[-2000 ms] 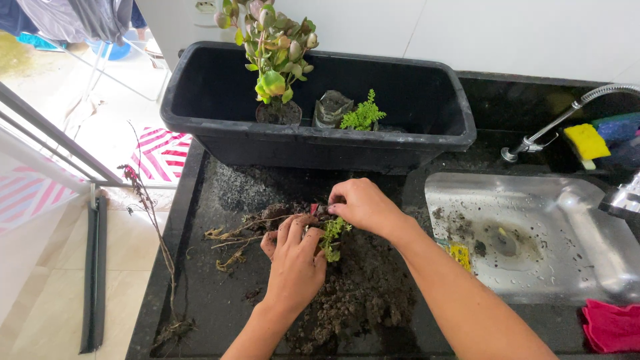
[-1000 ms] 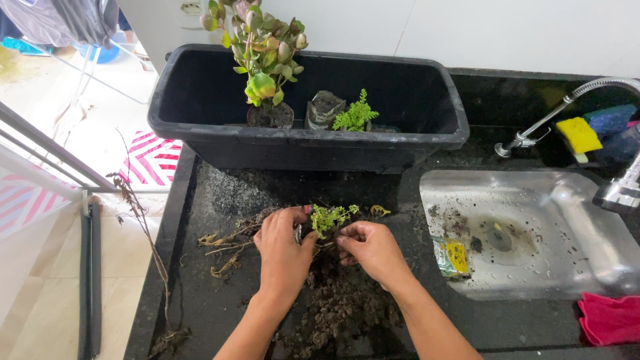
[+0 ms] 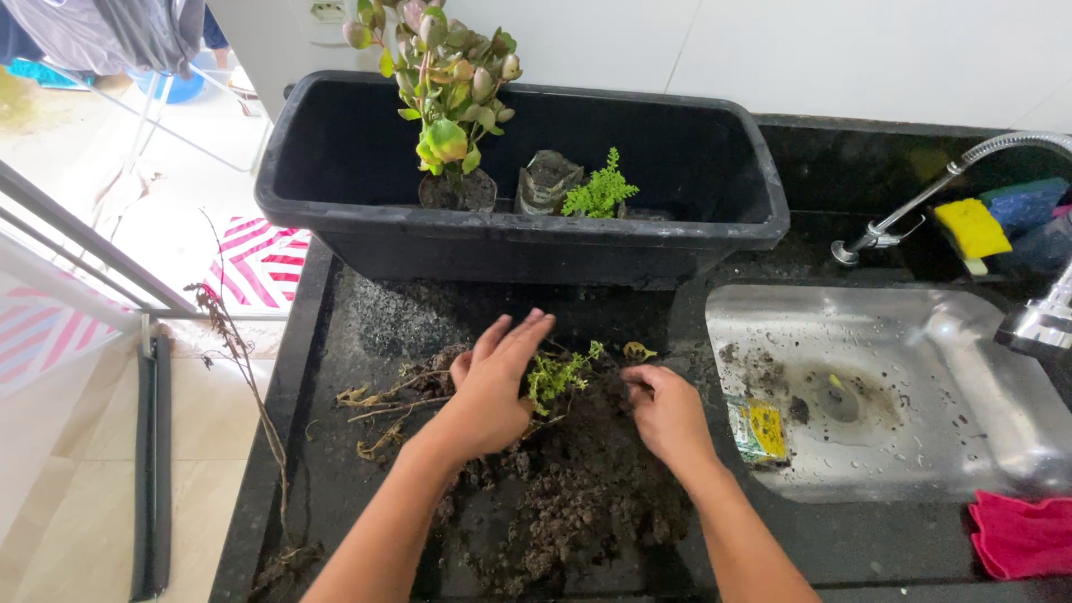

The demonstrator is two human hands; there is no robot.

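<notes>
My left hand (image 3: 498,389) lies over the left side of a small green leafy plant (image 3: 557,377), its fingers extended; whether it grips a stem underneath is hidden. To the plant's right, my right hand (image 3: 662,410) has its thumb and index finger close together at the loose dark soil (image 3: 569,519); anything between those fingertips is too small to tell. Dry stems with roots (image 3: 394,406) lie left of my left hand. Just above my right fingertips is a yellowed leaf (image 3: 638,352). A long withered stem (image 3: 272,435) lies along the counter's left edge.
Behind my hands stands a black rectangular planter (image 3: 519,243) holding a potted succulent (image 3: 456,126), a small soil-filled bag (image 3: 548,180) and a green seedling (image 3: 601,188). At right are a steel sink (image 3: 938,402) with a yellow packet (image 3: 764,427), a faucet (image 3: 900,226) and a red cloth (image 3: 1022,534).
My hands have moved apart, with the right one now clear of the small plant. My left hand's fingers have straightened and point up toward the planter.
</notes>
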